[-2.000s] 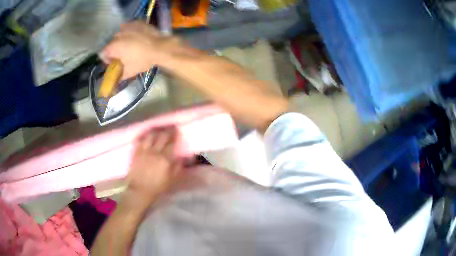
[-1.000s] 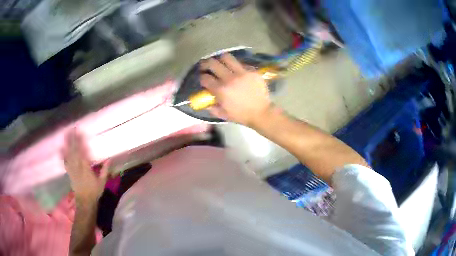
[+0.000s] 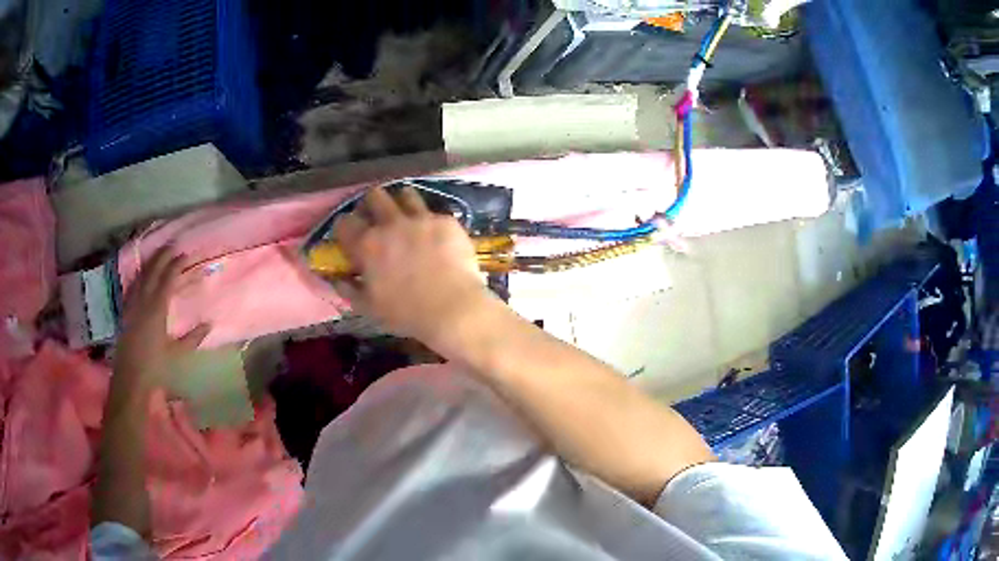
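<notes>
The pink garment piece (image 3: 657,192) lies stretched lengthwise along the long padded board. My right hand (image 3: 411,263) is closed around the yellow handle of the steam iron (image 3: 451,197), which rests on the cloth left of the board's middle, its tip pointing left. A blue hose and yellow braided line (image 3: 613,250) run from the iron to the right, then up. My left hand (image 3: 153,312) lies at the left end of the cloth with fingers spread. Whether its fingers pinch the cloth cannot be told.
A pink garment heap (image 3: 208,471) lies at lower left beside dark cloth. A slatted blue crate (image 3: 164,82) stands at upper left, and another (image 3: 822,373) at right. A blue cover (image 3: 893,110) hangs at upper right. A pale board (image 3: 537,124) lies behind the padded board.
The iron has moved from the far ledge onto the cloth, then left along it. My left hand has shifted to the cloth's left end. The view has swung left, showing more of the board.
</notes>
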